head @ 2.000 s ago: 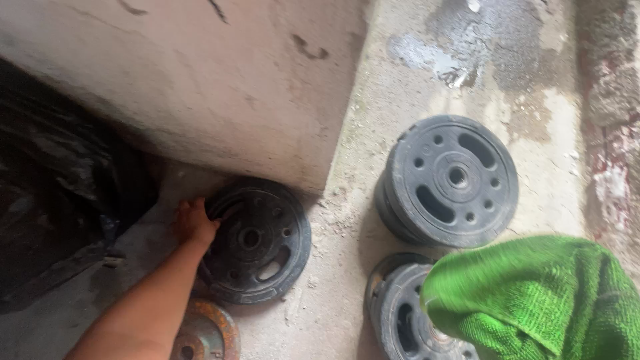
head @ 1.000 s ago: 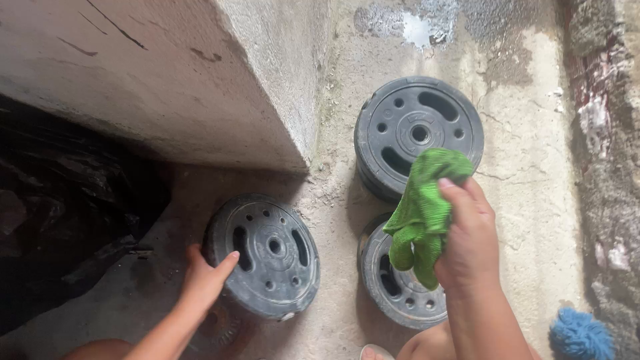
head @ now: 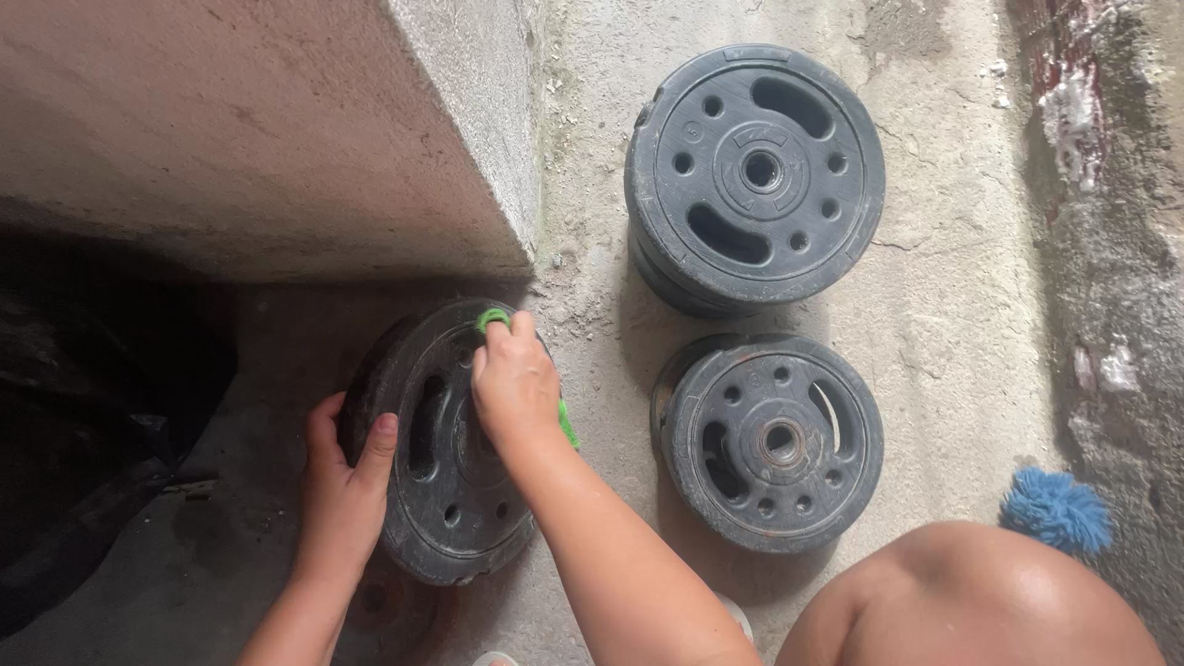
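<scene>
My left hand (head: 347, 481) grips the left edge of a dark weight plate (head: 435, 518), thumb on its face and fingers around the rim. The plate is tilted on the concrete floor. My right hand (head: 516, 379) holds a green cloth (head: 493, 319) against the plate's upper face; most of the cloth is hidden under the hand. To the right stands a stack of large dark weight plates (head: 666, 213). Nearer to me lies a stack of smaller plates (head: 805, 370), the top one offset from the one below.
A concrete wall corner (head: 462, 120) juts in at the upper left. Below it is a black plastic bag (head: 92, 398). A rough wall (head: 1119, 324) runs along the right, with a blue fluffy object (head: 1054, 509) at its foot. My bare knee (head: 962, 601) is at the lower right.
My right hand has moved left with the green cloth, from above the smaller stack onto the left plate. My left hand stays at that plate, which now leans more steeply.
</scene>
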